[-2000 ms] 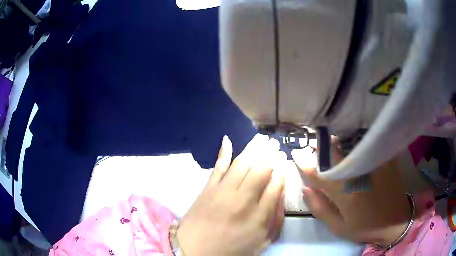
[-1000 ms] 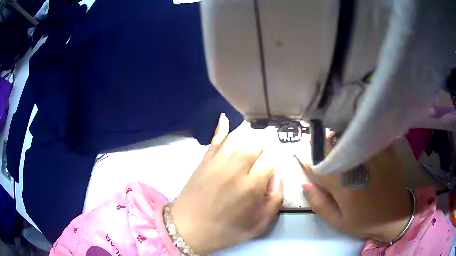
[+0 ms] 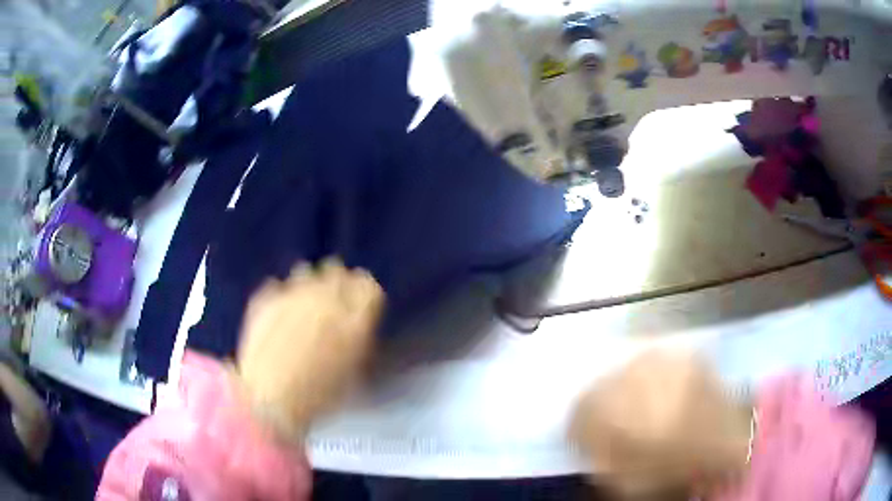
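A dark navy cloth panel (image 3: pixel 391 196) lies across the table to the left of the sewing machine (image 3: pixel 675 59). Its right tip reaches the presser foot area (image 3: pixel 577 199). My left hand (image 3: pixel 311 338) is blurred, over the lower left part of the cloth; whether its fingers grip the cloth cannot be told. My right hand (image 3: pixel 660 426) is blurred, over the table's front edge, away from the cloth. Its fingers are too blurred to read.
Long navy pieces (image 3: pixel 181 264) lie at the left. A purple device (image 3: pixel 86 262) with a round grille stands far left. Magenta and dark scraps (image 3: pixel 782 147) lie on the bed at right, near orange-red scissor handles (image 3: pixel 875 245). Part of another person's arm (image 3: pixel 24 406) shows at lower left.
The view has swung back, showing more table and machine. Both hands have left the presser foot area; my left is farther left over the cloth, my right at the front edge.
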